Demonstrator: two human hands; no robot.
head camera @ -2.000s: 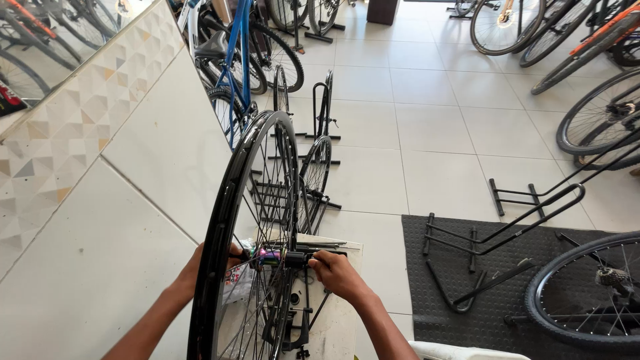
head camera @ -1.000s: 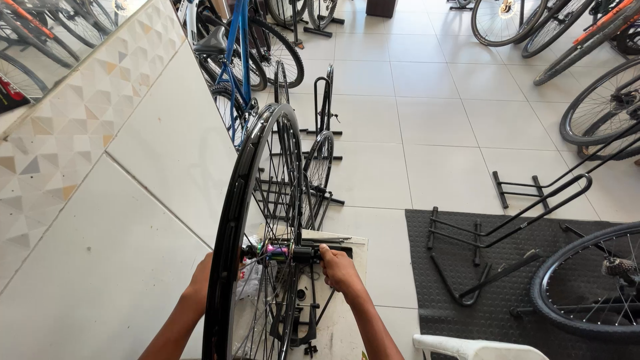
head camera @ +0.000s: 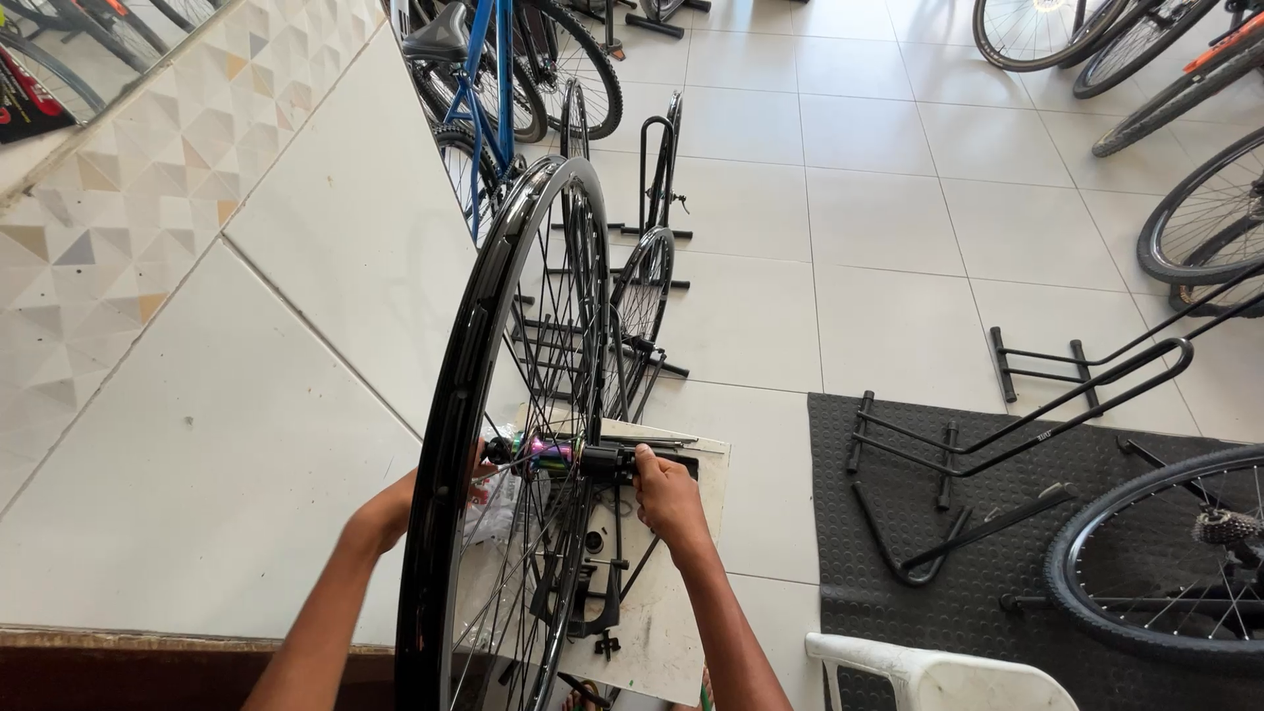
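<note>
A black bicycle wheel rim [head camera: 456,385] without a tyre stands upright between my hands, laced with black spokes to an iridescent hub [head camera: 551,452]. My right hand [head camera: 664,489] grips the black cylindrical part [head camera: 604,462] at the hub's right end. My left hand [head camera: 474,484] is at the hub's left end, mostly hidden behind the rim, so its fingers' hold is hard to make out. Below the wheel lies a pale board [head camera: 671,612] with a black clamp-like tool [head camera: 585,607], a small black ring [head camera: 593,541] and clear plastic wrapping.
A tiled wall [head camera: 247,395] rises close on the left. A blue bicycle frame [head camera: 479,89] and floor stands [head camera: 657,232] are ahead. To the right, a black rubber mat [head camera: 849,553] holds a bike stand [head camera: 1027,434] and a tyred wheel [head camera: 1071,602]. A white plastic chair [head camera: 938,671] is at lower right.
The wheel tilted more to the left two seconds ago and has shifted slightly. My right hand stays at the hub's right end throughout.
</note>
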